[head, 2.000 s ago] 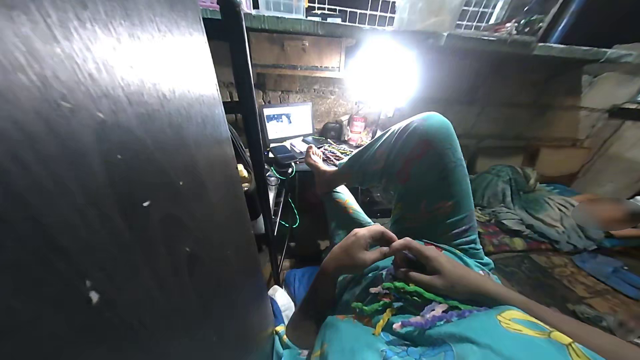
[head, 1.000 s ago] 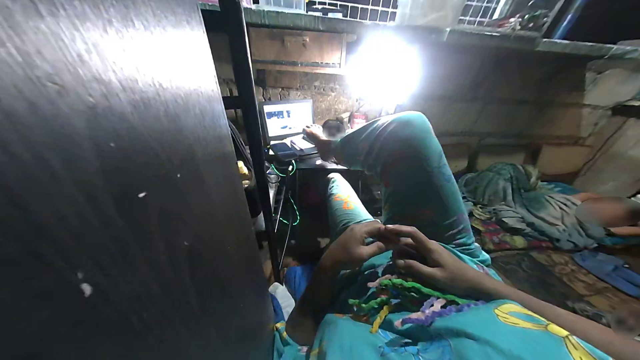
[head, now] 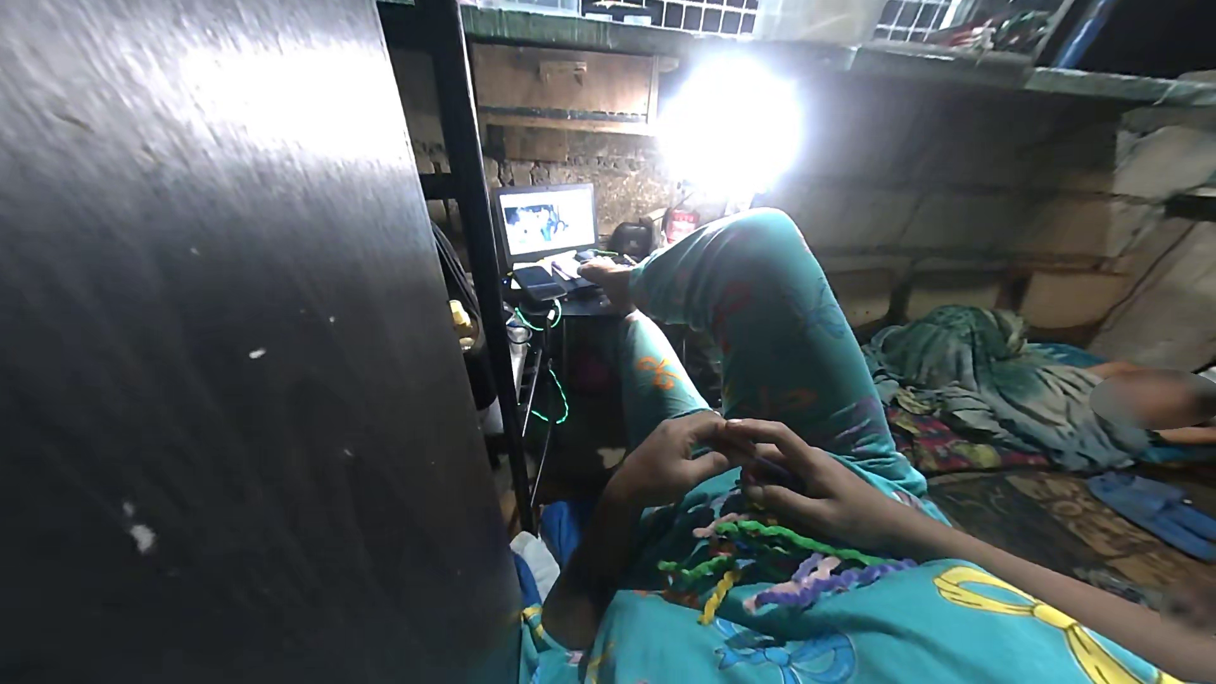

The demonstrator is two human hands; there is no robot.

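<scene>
My left hand point(head: 670, 461) and my right hand point(head: 803, 475) meet over my lap, fingertips together. Something small and dark may be between the fingers, but it is too hidden to name. Just below them, twisted fuzzy strands lie on my teal patterned clothing: a green strand point(head: 807, 540), a yellow strand point(head: 719, 598) and a purple strand point(head: 841, 581), with pink bits among them. One knee is raised, and a bare foot point(head: 608, 280) rests by the laptop point(head: 548, 228).
A dark panel point(head: 237, 380) fills the left side beside a black metal post point(head: 475, 237). A phone point(head: 539, 283) lies by the laptop, under a bright lamp point(head: 731, 123). At the right, a person lies under a grey-green cloth point(head: 1007, 380) on a floor mat.
The bare foot has shifted about near the laptop, and the raised leg has moved slightly. My hands have stayed together over my lap.
</scene>
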